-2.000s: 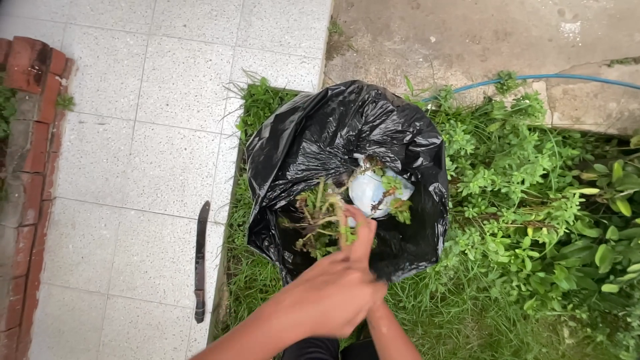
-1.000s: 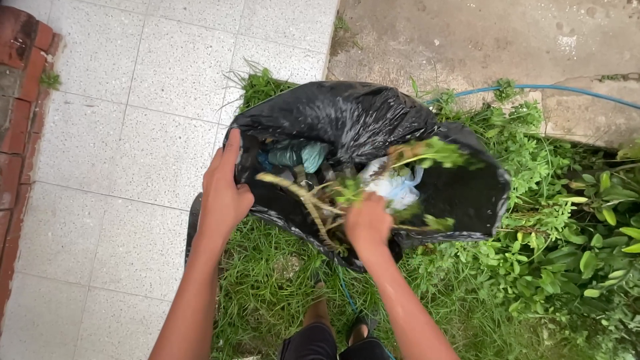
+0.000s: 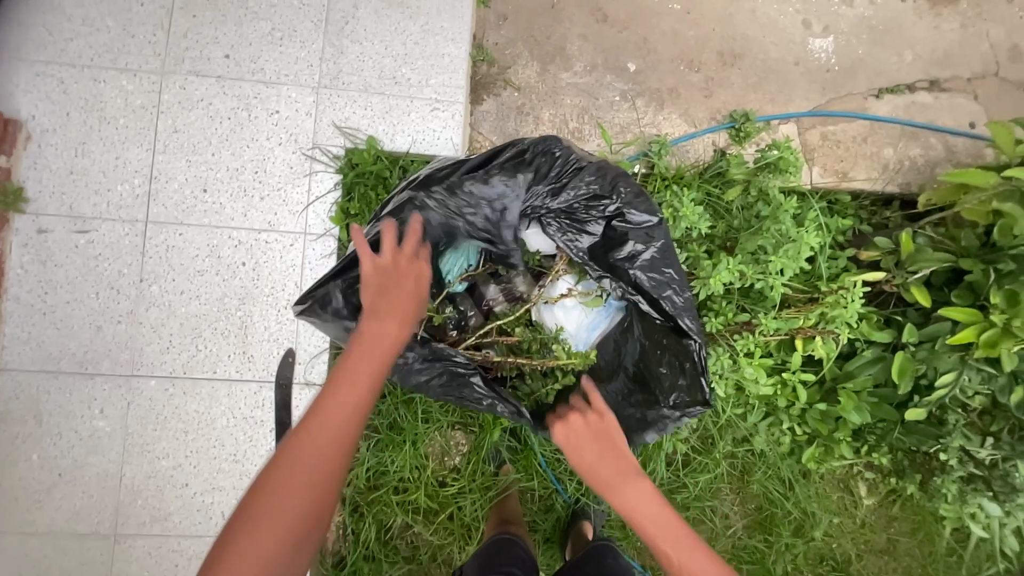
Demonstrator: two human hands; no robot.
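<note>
A black plastic garbage bag stands with its mouth spread on the grass. Inside lie cut leafy branches, a white and light-blue plastic item and a teal plastic bag. My left hand is over the bag's left side, fingers apart, holding nothing that shows. At the near rim is my right hand, its index finger extended and the others curled; whether it grips the plastic is unclear.
Pale floor tiles lie left, with a dark machete blade on them, partly behind my left forearm. A blue hose crosses the concrete. Leafy shrubs grow on the right; my feet stand in the grass.
My right hand was among the branches inside the bag and is now at its near rim, away from them. My left hand has let go of the left rim. The branches lie lower in the bag.
</note>
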